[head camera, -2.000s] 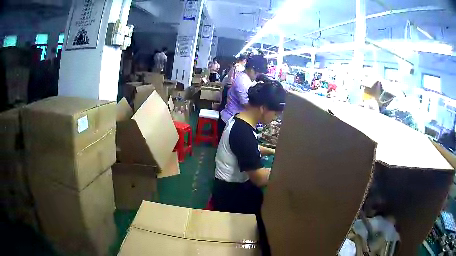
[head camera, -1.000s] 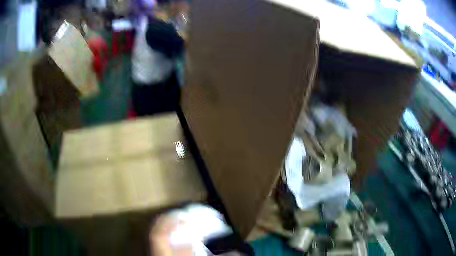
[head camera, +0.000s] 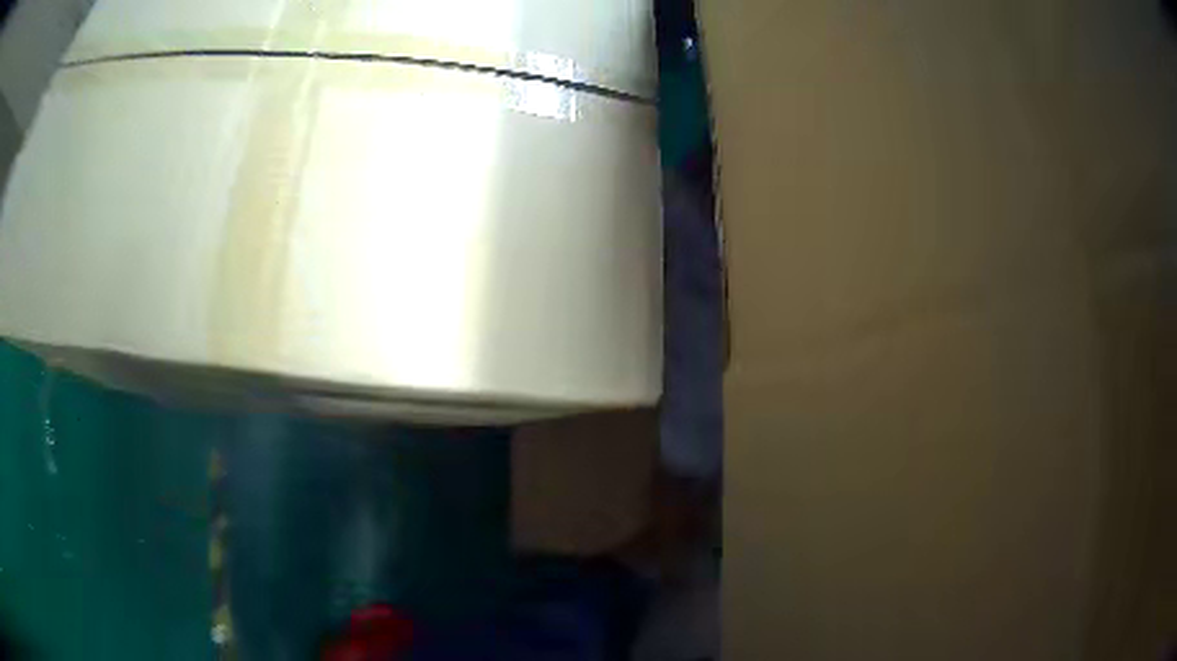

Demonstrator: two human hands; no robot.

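Neither of my hands can be made out. A closed cardboard carton [head camera: 374, 233] with a seam across its top and a tape strip fills the upper left, close to the camera. A large brown cardboard panel [head camera: 929, 387], the side of another box, fills the right. A narrow gap runs between the two. What lies inside or behind the large box is hidden.
Green floor [head camera: 116, 517] with a worn yellowish line shows at the lower left. A blurred red object [head camera: 372, 633] is at the bottom edge. A smaller brown surface [head camera: 581, 484] and blurred dark and greyish shapes lie below the carton, too unclear to name.
The view has swung down and come close to the closed carton and box side. The neighbouring worker, the open box's contents and the belt have left view, as has the blurred pale shape at the bottom.
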